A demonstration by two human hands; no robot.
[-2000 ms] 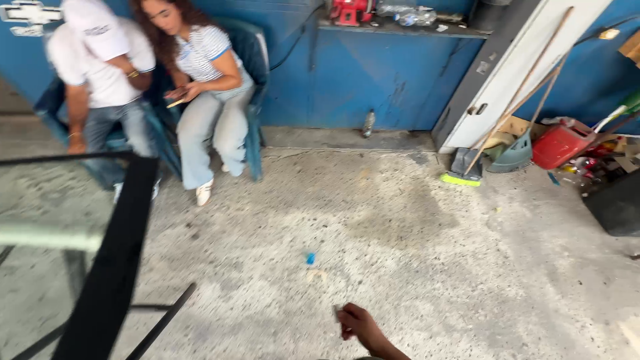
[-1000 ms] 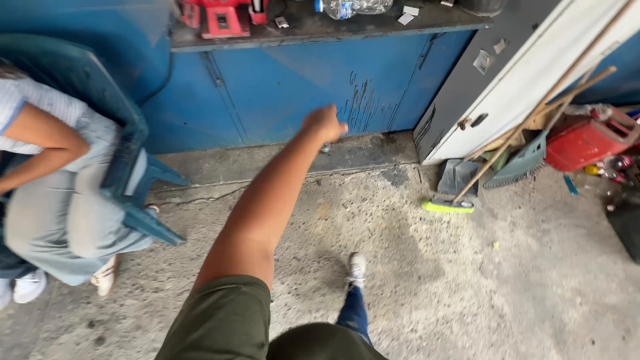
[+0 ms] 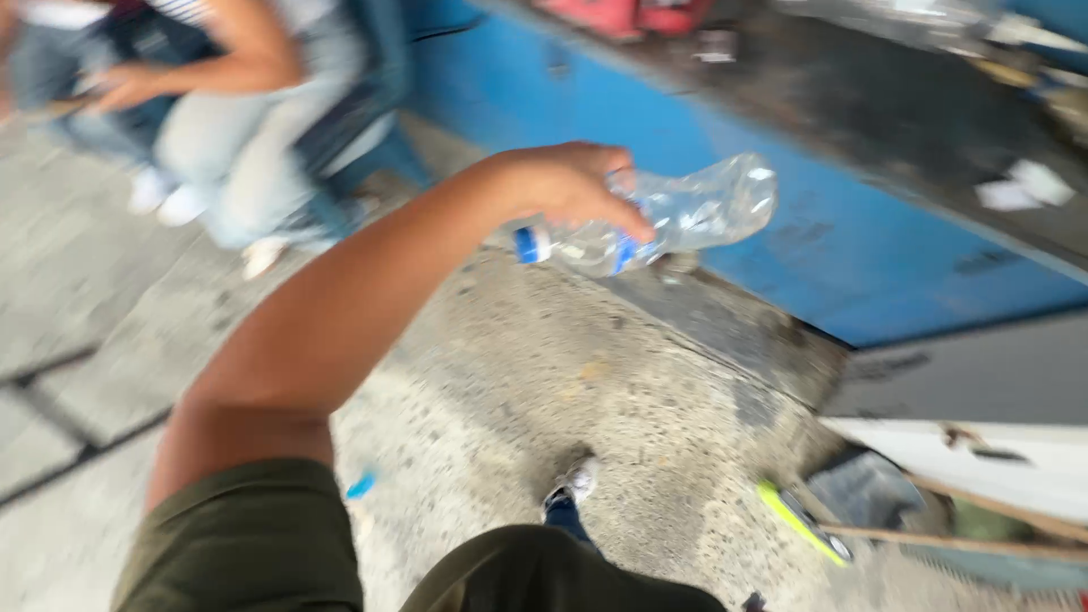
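Note:
My left hand point(image 3: 586, 191) reaches across from the lower left and is closed around a clear plastic bottle point(image 3: 714, 204). The bottle lies nearly level in it, with its blue cap point(image 3: 529, 245) pointing left and its base to the right. A blue band shows on the bottle by my fingertips. The hand is above the concrete floor, in front of the blue cabinet point(image 3: 790, 255). My right hand is out of the picture. One of my shoes point(image 3: 580, 478) is on the floor below.
Two people point(image 3: 255, 127) sit at the upper left, one on a blue plastic chair point(image 3: 387, 157). A dark shelf point(image 3: 884, 110) holds red equipment point(image 3: 633, 13), clear plastic point(image 3: 892, 13) and paper scraps point(image 3: 1028, 185). A yellow-edged broom point(image 3: 803, 523) and dustpan point(image 3: 865, 489) are at lower right.
A bottle stood on the floor by the cabinet two seconds ago; my left hand, low there one second ago, now holds a bottle. The view has turned strongly.

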